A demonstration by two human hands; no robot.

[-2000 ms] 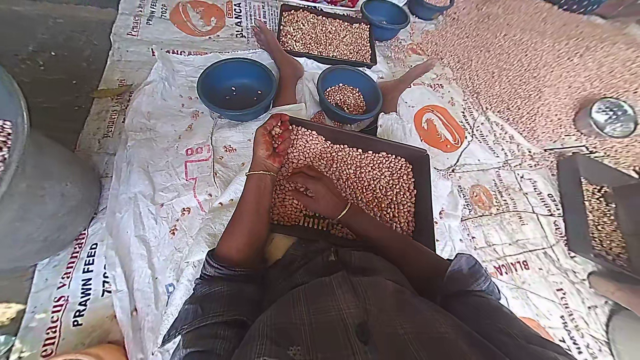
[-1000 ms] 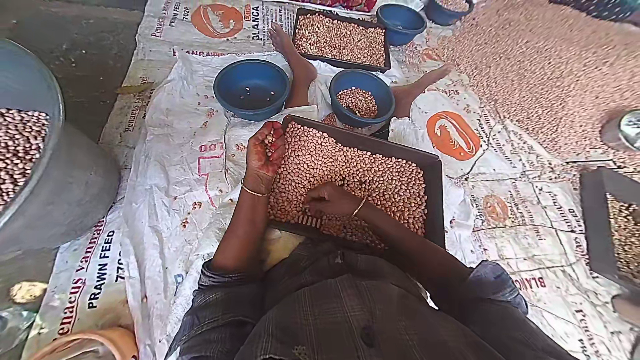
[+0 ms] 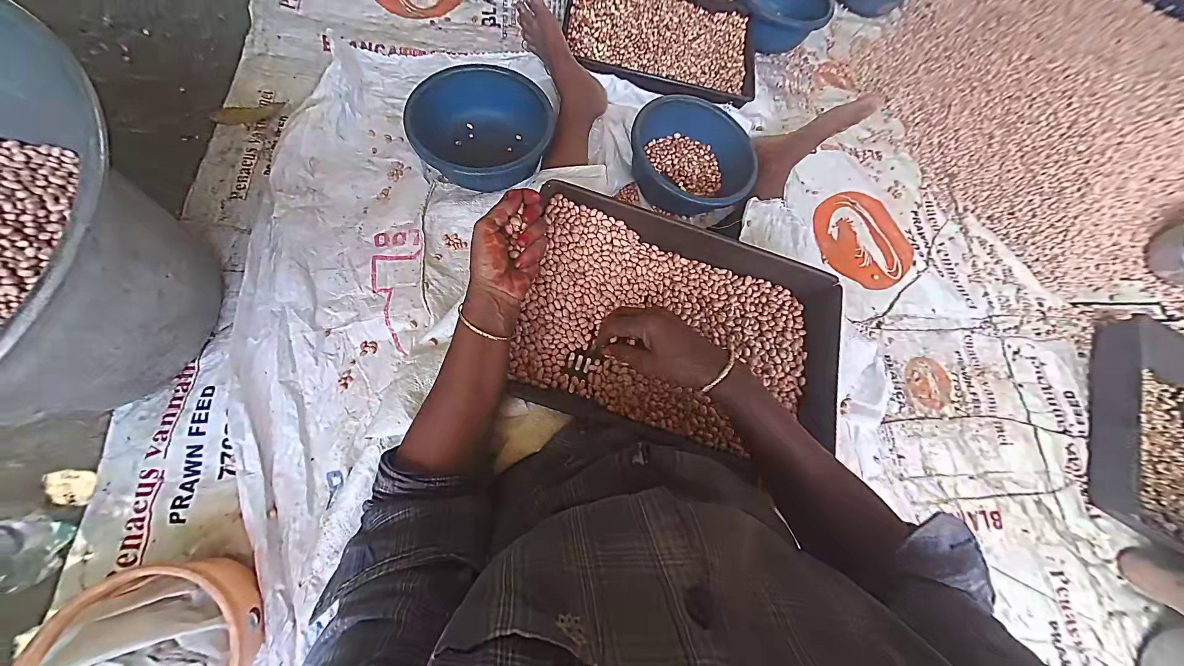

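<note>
A dark rectangular tray full of pinkish-brown nuts or beans lies tilted across my lap. My left hand is raised at the tray's upper left corner, its fingers curled around a few nuts. Low over the nuts is my right hand, its fingertips bent down toward them; whether they pinch a nut cannot be told. The bare tray bottom shows through slots beside those fingertips. Beyond the tray stand a blue bowl partly filled with nuts and another blue bowl with a few pieces inside.
Printed woven sacks cover the ground. A large grey tub of nuts stands left, an orange-rimmed basket lower left. Another filled tray lies ahead, one more tray at right. A wide nut pile spreads upper right.
My right hand was spread flatter over the nuts two seconds ago; its fingers are now drawn together and bent down. My left hand stays curled at the tray's upper left corner.
</note>
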